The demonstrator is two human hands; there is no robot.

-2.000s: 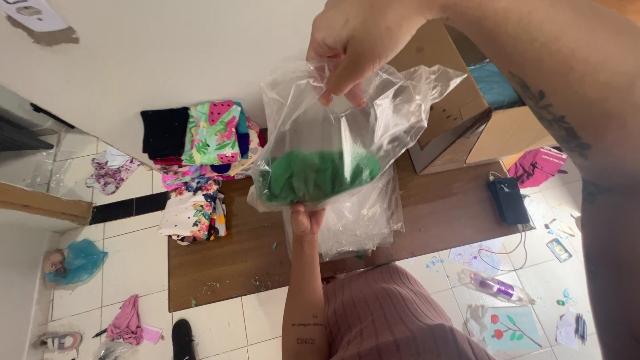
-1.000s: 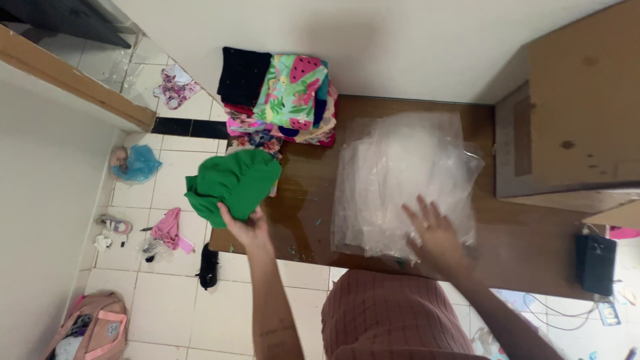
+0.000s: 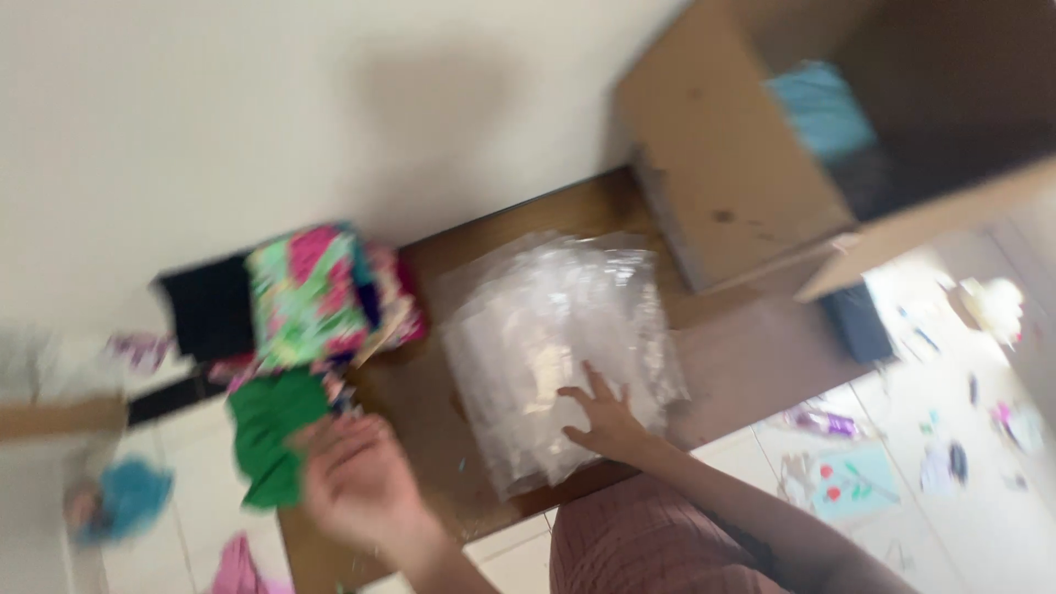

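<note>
Green folded cloth [image 3: 276,437] lies at the table's left end, just below the stacked clothes. Beside its right edge is my left hand [image 3: 363,474], blurred, raised and apparently holding nothing; whether a fingertip still touches the cloth is unclear. My right hand [image 3: 606,412], fingers spread, rests on a pile of clear plastic bags [image 3: 553,330] in the middle of the table. A floral garment [image 3: 309,289] with pink and green print tops the folded stack, next to a black folded garment [image 3: 210,309].
An open cardboard box [image 3: 726,165] with a light-blue item [image 3: 821,111] inside stands on the brown table [image 3: 742,355] at the right. A dark box-shaped object [image 3: 858,322] is near its right end. On the tiled floor lie a blue plastic bag [image 3: 136,499], pink cloth [image 3: 239,569] and scattered small things.
The green cloth, inside a clear bag two seconds ago and bare in my left hand one second ago, now lies below the stack. My left hand has come off it. The view has tilted.
</note>
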